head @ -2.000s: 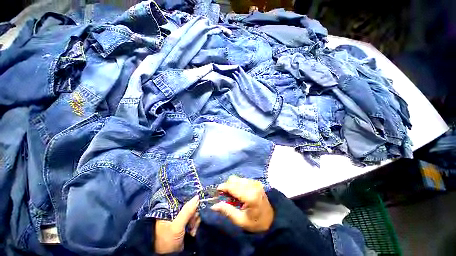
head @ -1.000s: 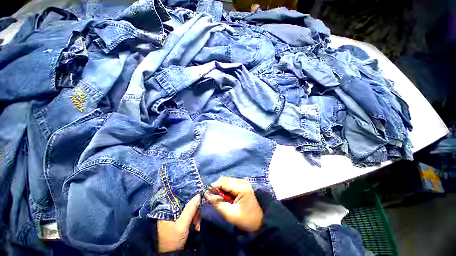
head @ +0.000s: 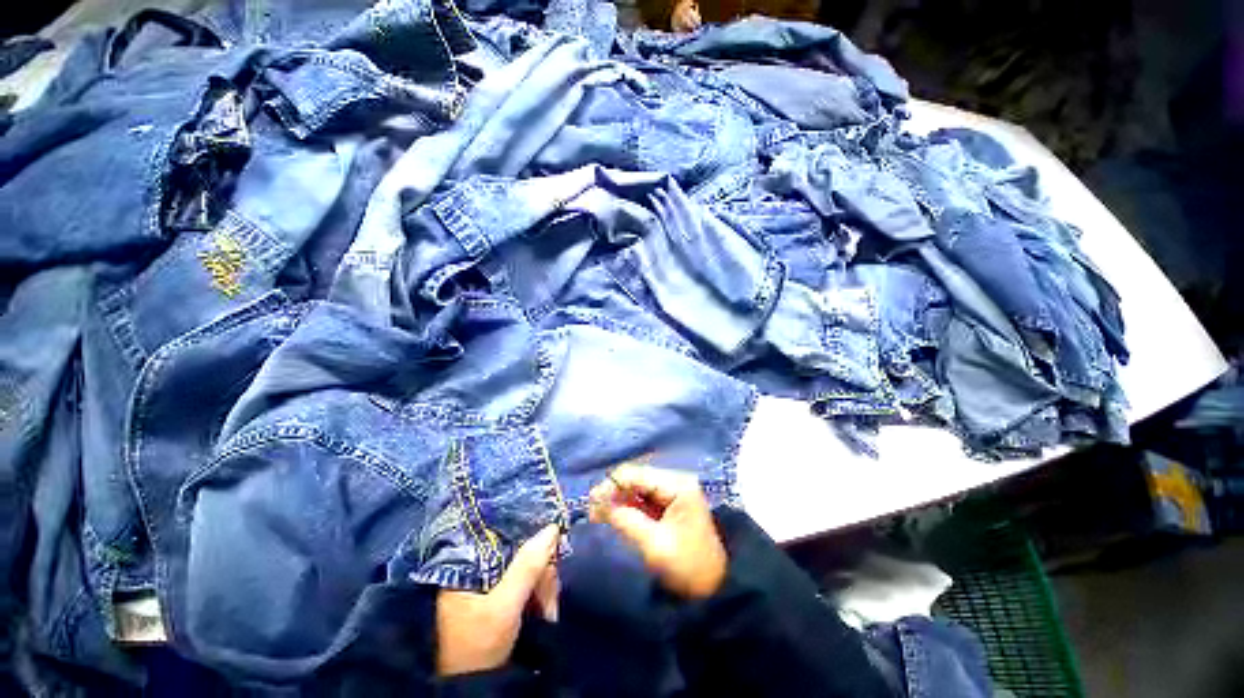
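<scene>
A faded blue denim garment (head: 300, 545) lies at the table's near edge, with raised pale and golden stitched seams. My left hand (head: 498, 610) grips its stitched edge between thumb and fingers, at the bottom centre. My right hand (head: 662, 525) is just right of it, a little apart from the cloth edge, with its fingers curled around small thread snips (head: 636, 502). Only a bit of the red grip shows; the blades are mostly hidden or blurred.
A large heap of denim (head: 614, 177) covers the white table (head: 846, 477), whose curved edge shows at the right. Below it are a green lattice crate (head: 1010, 614), a crumpled white cloth (head: 887, 589) and more denim. A yellow-gold embroidery (head: 221, 263) and whitish label (head: 138, 618) show at left.
My right hand has moved slightly away from my left hand and the seam, and its snips show less. My left hand has shifted slightly right, still holding the cloth.
</scene>
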